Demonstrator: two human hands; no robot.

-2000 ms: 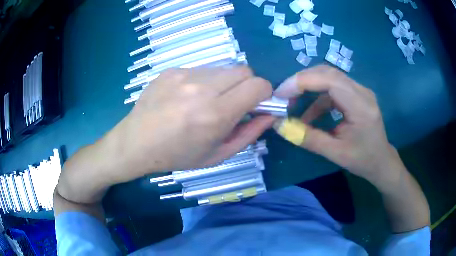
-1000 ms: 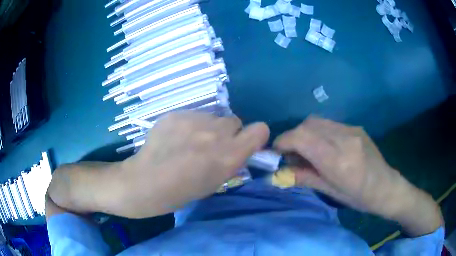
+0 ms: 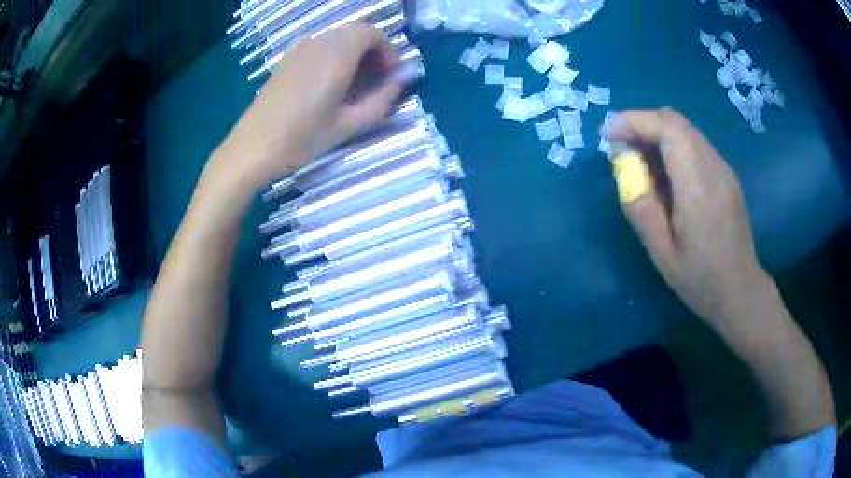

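Slim metal tubes (image 3: 401, 271) with thin rods out of their left ends lie side by side in a long row. My left hand (image 3: 322, 98) is blurred over the upper part of the row, its fingers curled on a tube whose pale end shows at the fingertips. My right hand (image 3: 695, 191), with a yellow wrap (image 3: 633, 177) on the thumb, has thumb and index close together at small clear plastic pieces (image 3: 606, 131). Whether it grips one is hidden.
More clear pieces (image 3: 525, 105) are scattered right of the row, with another group (image 3: 746, 84) at far right. A crumpled clear bag (image 3: 504, 14) is beyond. A black tray (image 3: 70, 299) and a white tube row (image 3: 89, 406) are at left. Yellow tape (image 3: 443, 409) is at the near edge.
My hands have parted from the tube held between them near my body. The left moved up and left over the row, the right up to the pieces. The view has shifted, showing the bag.
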